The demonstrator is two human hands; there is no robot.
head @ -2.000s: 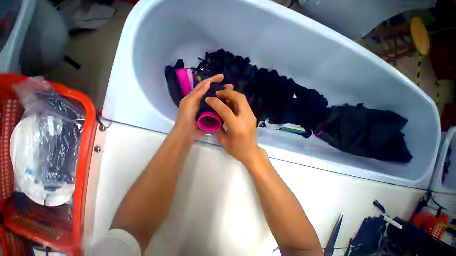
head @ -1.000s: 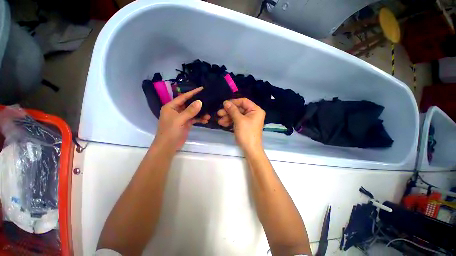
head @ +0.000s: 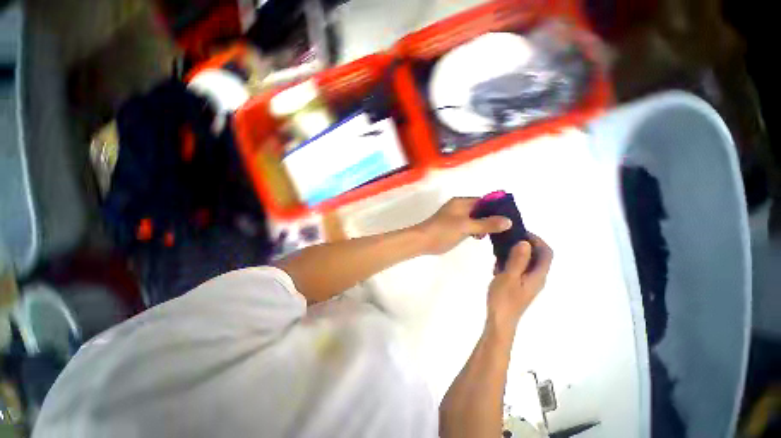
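Observation:
A black thread cone (head: pixel 507 224) with a bright pink end is held over the white sewing table (head: pixel 411 295). My left hand (head: pixel 467 226) grips it near the pink end, thumb across its side. My right hand (head: pixel 524 269) holds its lower end, fingers behind it. Whether a thread end is between the fingers cannot be told.
The pale blue tub (head: pixel 702 214) with black fabric (head: pixel 646 248) stands to the right. An orange-red basket (head: pixel 426 171) holds papers; another beside it holds a white disc (head: pixel 479 77) and clear plastic. Dark scissors (head: pixel 575 429) lie at the bottom. A dark blurred shape (head: pixel 175 171) is at left.
The view has turned left, so the tub is now at the right and the baskets are ahead. The cone has moved from over the tub to over the table, still in both hands.

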